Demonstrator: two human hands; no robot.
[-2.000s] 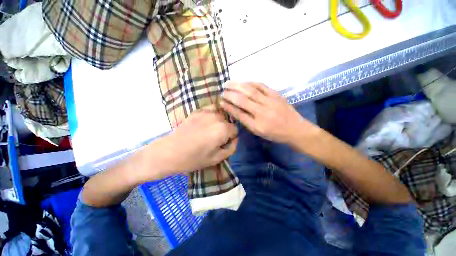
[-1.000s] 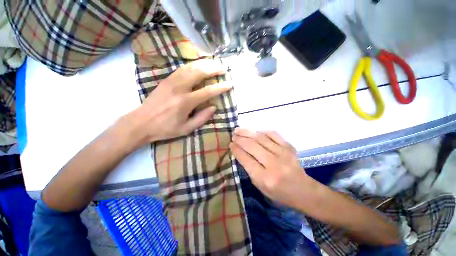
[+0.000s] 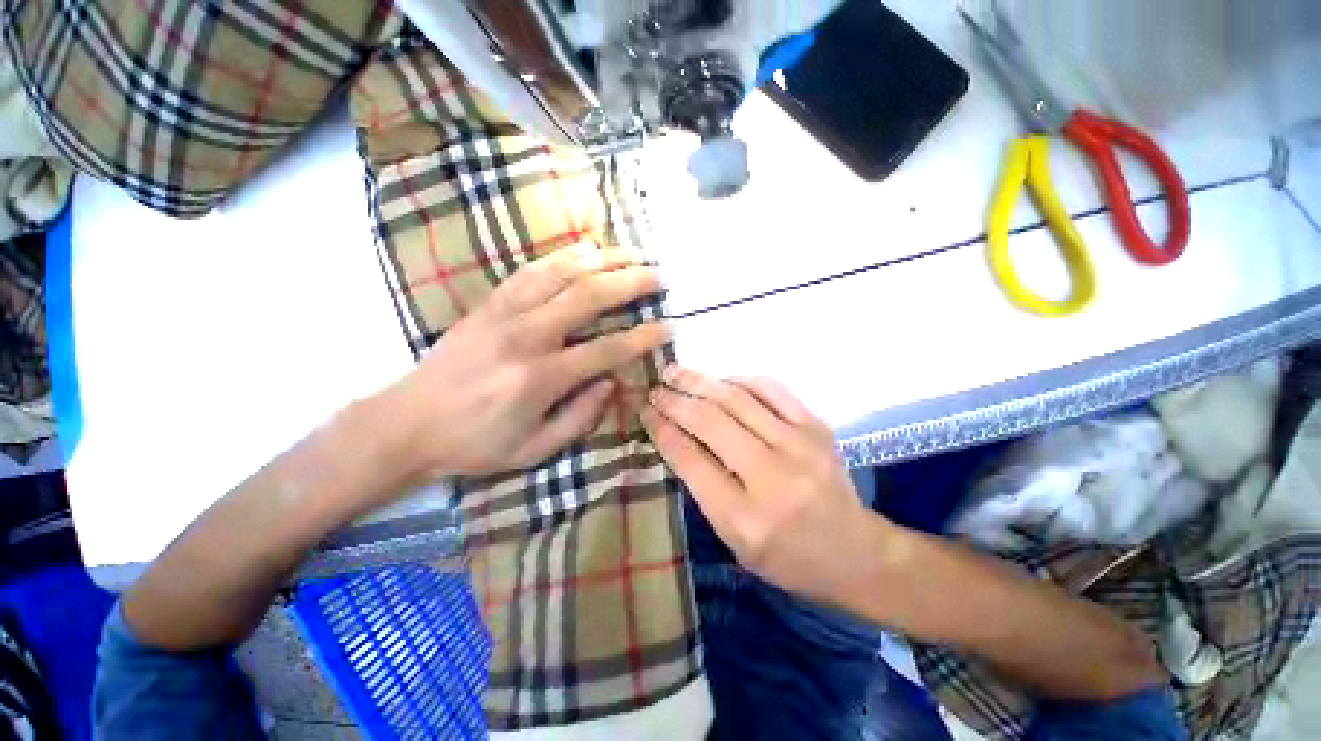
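A long plaid fabric piece [image 3: 580, 579] runs from the presser foot [image 3: 616, 142] down over the table's front edge, with a cream end at the bottom. My left hand [image 3: 529, 369] lies on top of it, fingers spread, pressing it flat. My right hand [image 3: 761, 463] pinches its right seam edge near the table edge, just below my left fingertips. The needle itself is hard to make out under the machine head. A larger plaid mass [image 3: 196, 94] lies at the upper left.
Scissors [image 3: 1040, 109] with yellow and red handles and a dark flat pad [image 3: 869, 87] lie right of the machine head. A measuring strip [image 3: 1014, 413] follows the front edge. A blue basket [image 3: 399, 637] stands below; plaid and white pieces [image 3: 1231, 623] are heaped lower right.
Since one second ago, both hands sit nearer each other, my left hand lower on the fabric. The fabric has moved up toward the presser foot, and its cream end now shows.
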